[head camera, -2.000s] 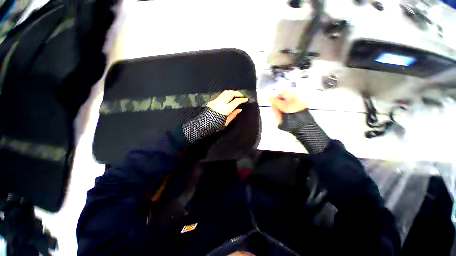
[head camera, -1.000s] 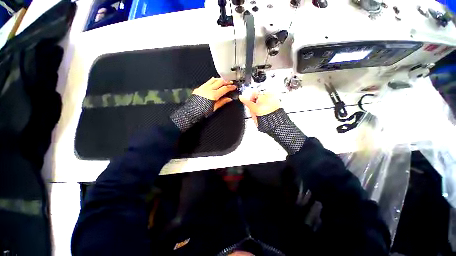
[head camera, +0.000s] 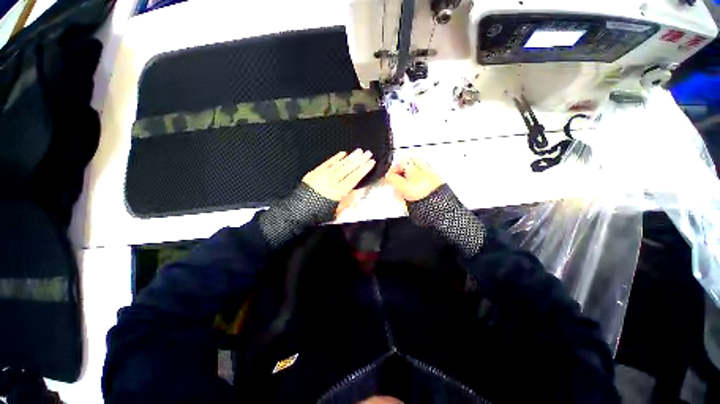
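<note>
A black mesh panel (head camera: 237, 170) with a camouflage stripe (head camera: 260, 112) lies flat on the white table. Its right edge is at the presser foot and needle (head camera: 387, 88) of the white sewing machine. My left hand (head camera: 341, 173) lies flat, fingers extended, on the panel's lower right corner, below the stripe. My right hand (head camera: 414, 178) is at the panel's right edge near that corner, with its fingertips at the edge. Whether they pinch it cannot be told.
Black snips (head camera: 534, 130) and a black-handled tool (head camera: 553, 158) lie right of the needle. Clear plastic (head camera: 584, 260) hangs over the right table edge. Black pieces (head camera: 35, 237) are heaped at left. The machine's control panel (head camera: 568, 39) is lit at upper right.
My hands have moved from beside the needle down to the panel's lower right corner. Two seconds ago my right hand was off the panel. The view has also shifted.
</note>
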